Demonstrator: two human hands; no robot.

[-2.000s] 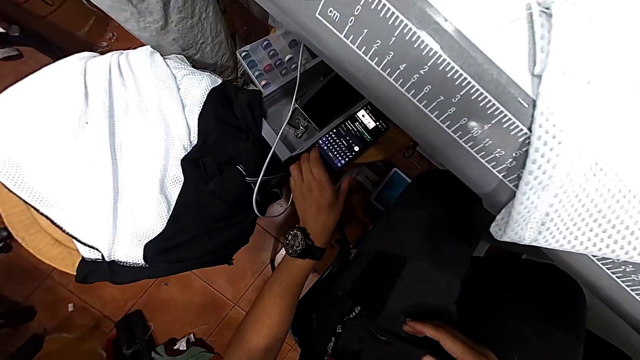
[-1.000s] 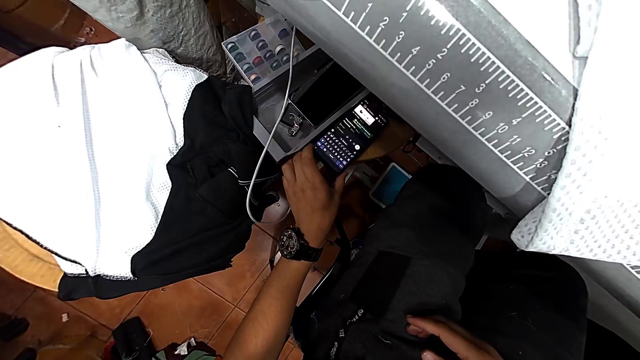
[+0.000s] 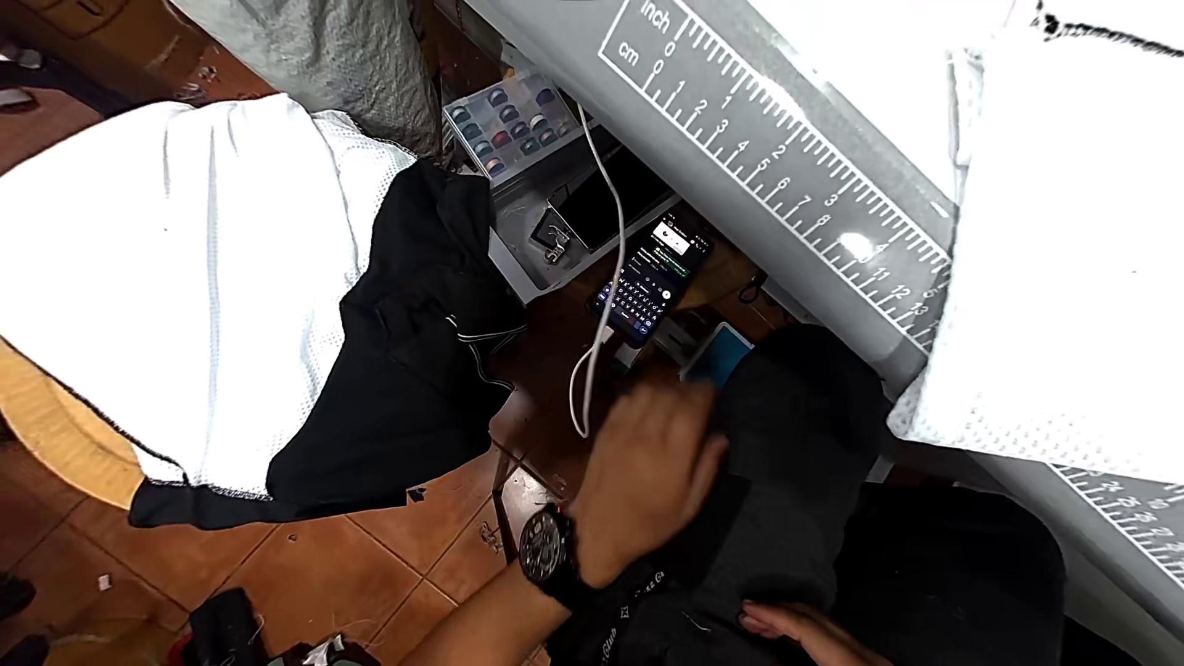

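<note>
My left hand (image 3: 647,462), with a black wristwatch (image 3: 546,548) on its wrist, is blurred above my lap, below a lit smartphone (image 3: 652,277), and does not touch it. The phone shows a keyboard and has a white charging cable (image 3: 618,217) plugged into its lower end. Nothing shows in that hand; its fingers look loosely together, palm down. My right hand (image 3: 805,634) rests low in the view on my dark-clothed thigh (image 3: 786,555), only partly visible, with nothing seen in it.
A grey machine bed with ruler marks (image 3: 786,185) crosses the upper right, white mesh fabric (image 3: 1064,277) on it. An open drawer (image 3: 518,268) and a bobbin box (image 3: 509,120) lie beyond the phone. White and black fabric (image 3: 250,277) covers a round wooden stool (image 3: 65,425) at left.
My left hand has moved off the phone, back toward my lap. The phone stays beside the drawer, and my right hand remains low on my thigh.
</note>
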